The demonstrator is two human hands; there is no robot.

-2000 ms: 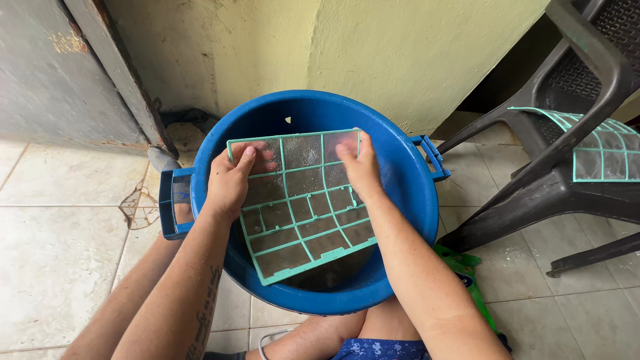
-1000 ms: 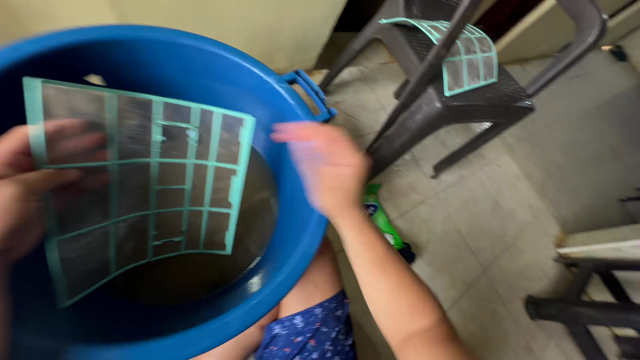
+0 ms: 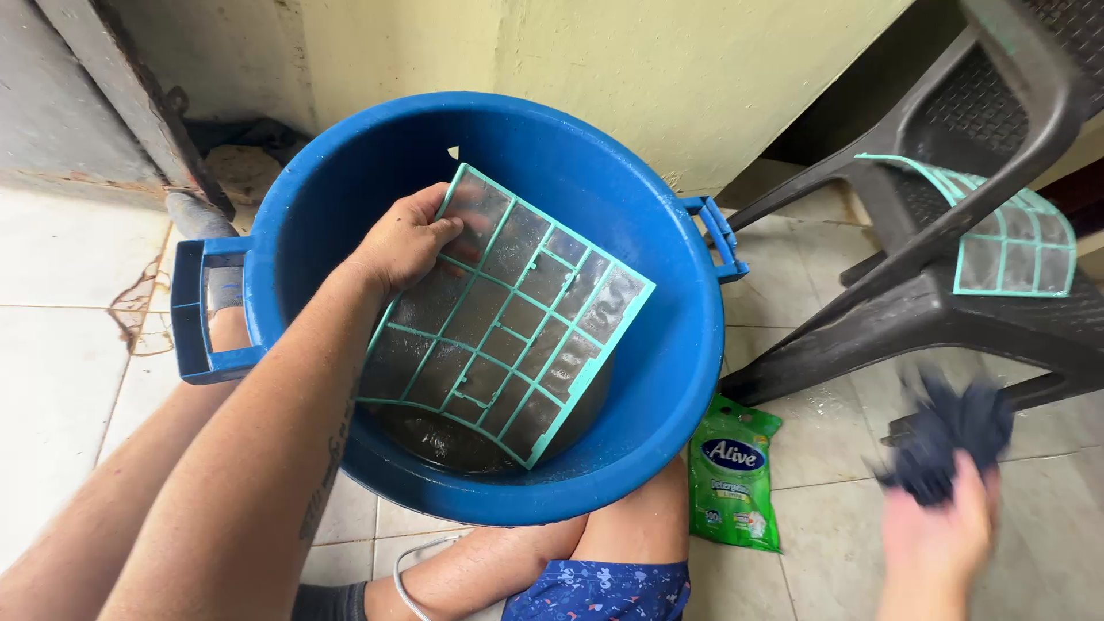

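My left hand (image 3: 414, 237) grips the upper left edge of a mesh air-conditioner filter (image 3: 504, 323) with a mint-green plastic frame. The filter is tilted inside a large blue plastic tub (image 3: 664, 216), above dark water (image 3: 448, 440) at its bottom. Out to the right of the tub, my right hand (image 3: 944, 526) holds a dark, bristly or shaggy item (image 3: 944, 435), blurred, so its exact kind cannot be told. A second green-framed mesh filter (image 3: 1018, 237) lies curved on the seat of a dark plastic chair (image 3: 966, 315).
A green Alive detergent bag (image 3: 735, 474) lies on the tiled floor (image 3: 828, 535) between tub and chair. The tub's handles (image 3: 720, 241) stick out at both sides. Behind it is a yellowish wall (image 3: 586, 69), with a grey metal door or panel (image 3: 78, 86) at the left.
My right hand was on the filter at first, then off it and blurred; now it is far right with the dark item in it. My left hand has kept hold of the filter.
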